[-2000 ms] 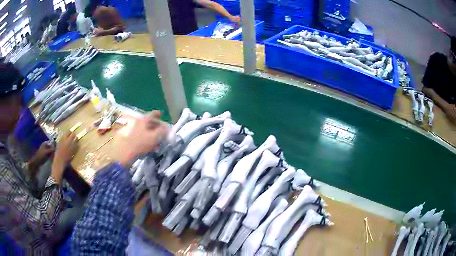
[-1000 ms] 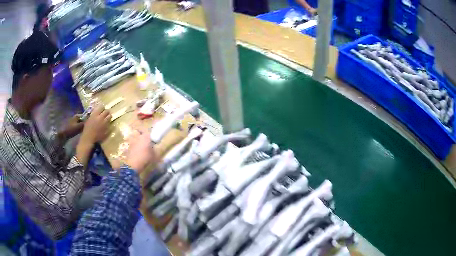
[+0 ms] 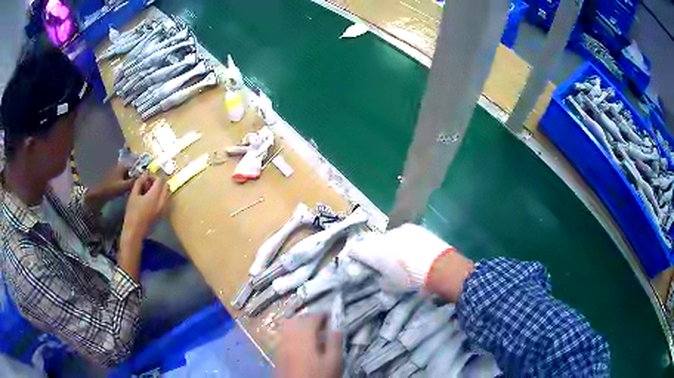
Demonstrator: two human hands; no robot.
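A heap of white-grey moulded legs [image 3: 303, 255] lies on the tan bench in front of me, foot ends toward the belt and squarish grey shafts toward me. My right hand [image 3: 395, 255], in a white knitted glove with an orange-red cuff, lies over the heap; its fingertips are unclear against the legs, and it hides several of them. My left hand [image 3: 307, 347] is bare and blurred at the shaft side of the heap, near the bottom edge. Whether either hand grips a leg cannot be told.
A person [image 3: 63, 244] works at the left beside yellow strips [image 3: 188, 171], a crumpled white-and-red item [image 3: 253, 153], a swab [image 3: 247, 207], a bottle [image 3: 234, 103] and another leg row [image 3: 159, 66]. Grey post [image 3: 451, 111], green belt [image 3: 332, 81] and blue crate [image 3: 602, 177] stand beyond.
The view has turned left. My gloved right hand has come into view over the heap. My bare left hand is now at the shaft side, lower in the picture.
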